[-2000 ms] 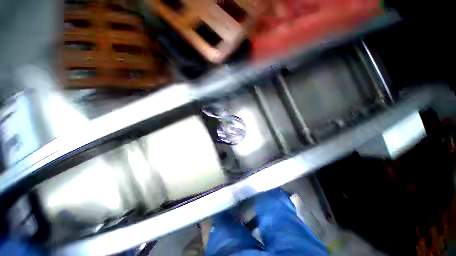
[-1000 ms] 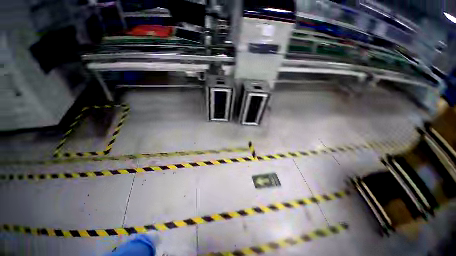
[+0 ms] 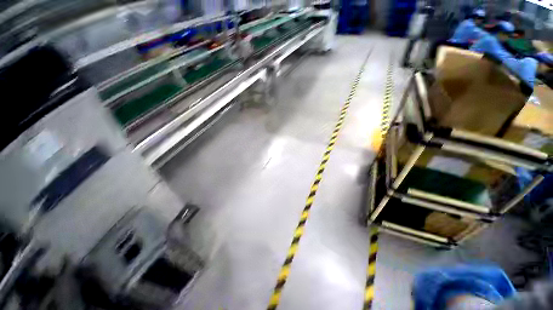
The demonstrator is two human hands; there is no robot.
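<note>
A tiered trolley [image 3: 445, 204] with a pale tube frame stands on the right, carrying a tan carton [image 3: 473, 91] on top and more cardboard on its shelves. A blue sleeve [image 3: 464, 280] shows at the bottom right, with a blurred pale patch at the picture's edge that may be part of my right hand. I cannot tell its fingers or whether it holds anything. My left hand is not in view.
A long conveyor line [image 3: 209, 112] with green surfaces runs along the left. A white machine cabinet [image 3: 73, 187] and a blurred magazine rack [image 3: 127, 245] stand at the near left. Yellow-black tape [image 3: 312, 192] marks the aisle. People in blue smocks are at the upper right.
The view has swung from facing the line to looking along the aisle. The cabinet and racks now lie left, and the trolley appears larger. The blue clothing now shows at the bottom right.
</note>
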